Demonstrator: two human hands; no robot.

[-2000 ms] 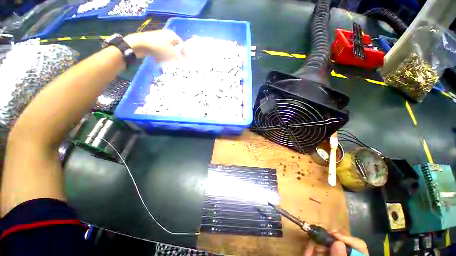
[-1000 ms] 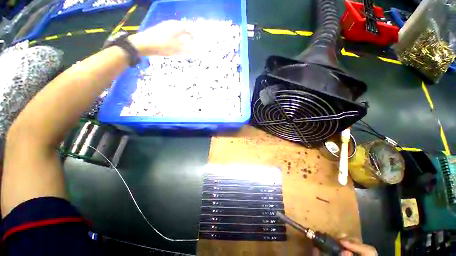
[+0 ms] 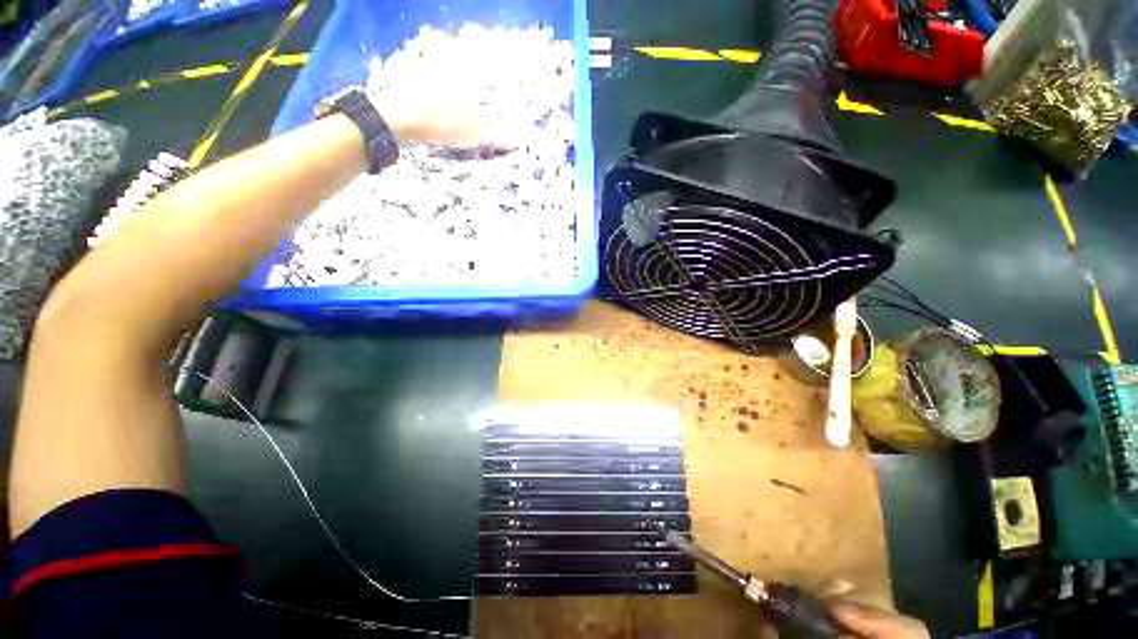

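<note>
My left hand (image 3: 456, 115) reaches into the blue bin (image 3: 424, 303) among heaped white parts (image 3: 437, 231). Its fingers are washed out by glare, so I cannot tell whether they hold a part. My right hand (image 3: 874, 620), cut off by the bottom edge, holds the soldering iron (image 3: 780, 602). The iron's tip is at the lower right of the black panel (image 3: 580, 524), which lies on the tan board (image 3: 786, 524). Solder wire (image 3: 300, 481) runs from the spool (image 3: 231, 368) to the panel's lower left corner.
The black fume extractor (image 3: 736, 268) stands behind the board. A small pot with a pale stick (image 3: 841, 381), a yellowish tin (image 3: 936, 390) and a teal box (image 3: 1086, 499) are at right. A red bin (image 3: 905, 44) and a bag of brass-coloured parts (image 3: 1061, 106) are far right. A pale bumpy bundle (image 3: 50, 212) is far left.
My left hand has moved deeper into the heap, toward its middle. The iron's tip has moved slightly down the panel's right side. The view has shifted, showing white parts lined up behind my left forearm.
</note>
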